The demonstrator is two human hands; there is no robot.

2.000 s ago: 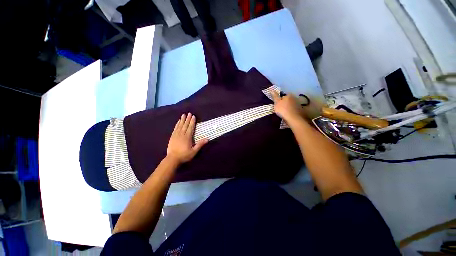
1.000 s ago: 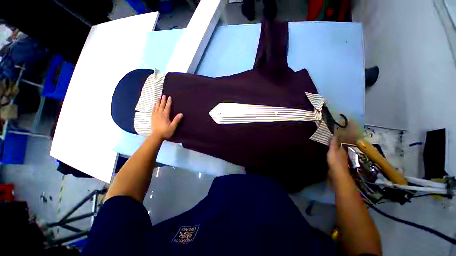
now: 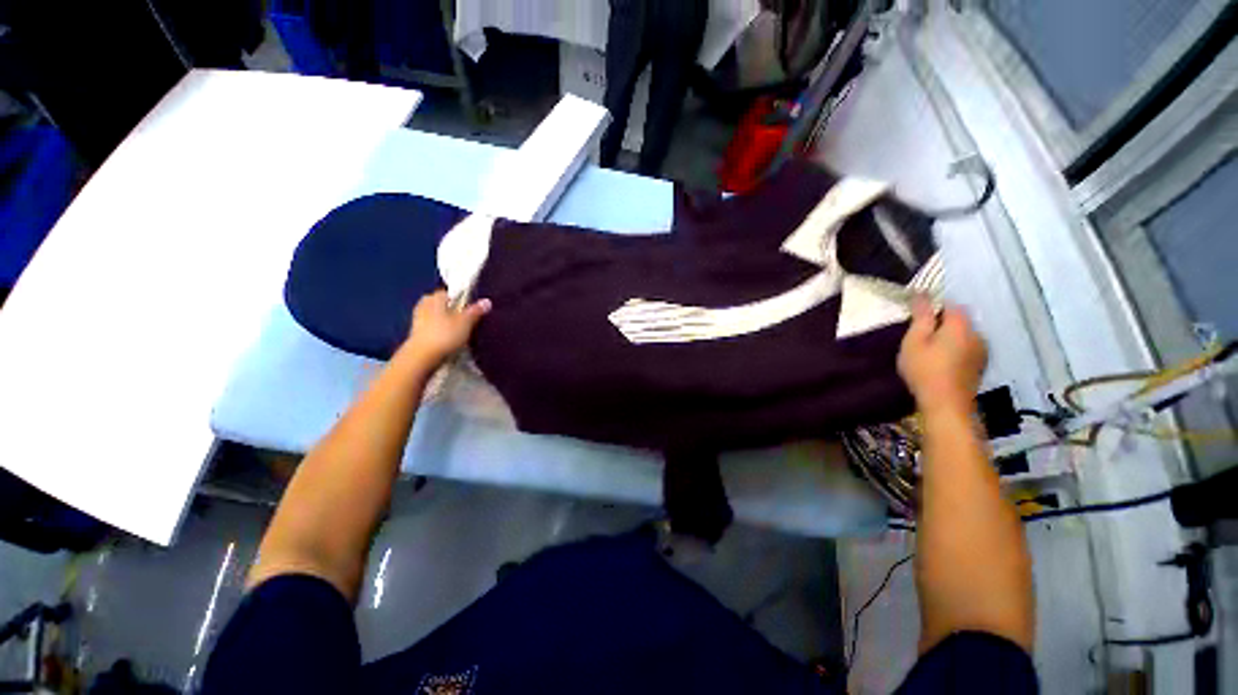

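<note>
A dark maroon pullover [image 3: 584,285] with pale striped trim is partly lifted over the light blue pressing table [image 3: 292,394]. My left hand [image 3: 441,329] grips its striped hem [image 3: 463,254]. My right hand [image 3: 942,356] grips the garment at the collar [image 3: 869,306]. The striped placket [image 3: 706,321] curves down the chest. A dark hanger hook [image 3: 986,190] shows beyond the neck. One sleeve [image 3: 697,496] hangs at the near table edge.
The navy rounded board [image 3: 367,272] projects left of the hem. A large white tabletop [image 3: 122,272] is at the left. A white beam [image 3: 559,152] stands at the far side. The iron [image 3: 889,455] is partly hidden at the right. A person's dark-trousered legs [image 3: 649,82] are beyond the table.
The pullover has been raised and its hem pulled off the navy board. My left hand has closed on the hem and my right hand on the collar area. The view has shifted.
</note>
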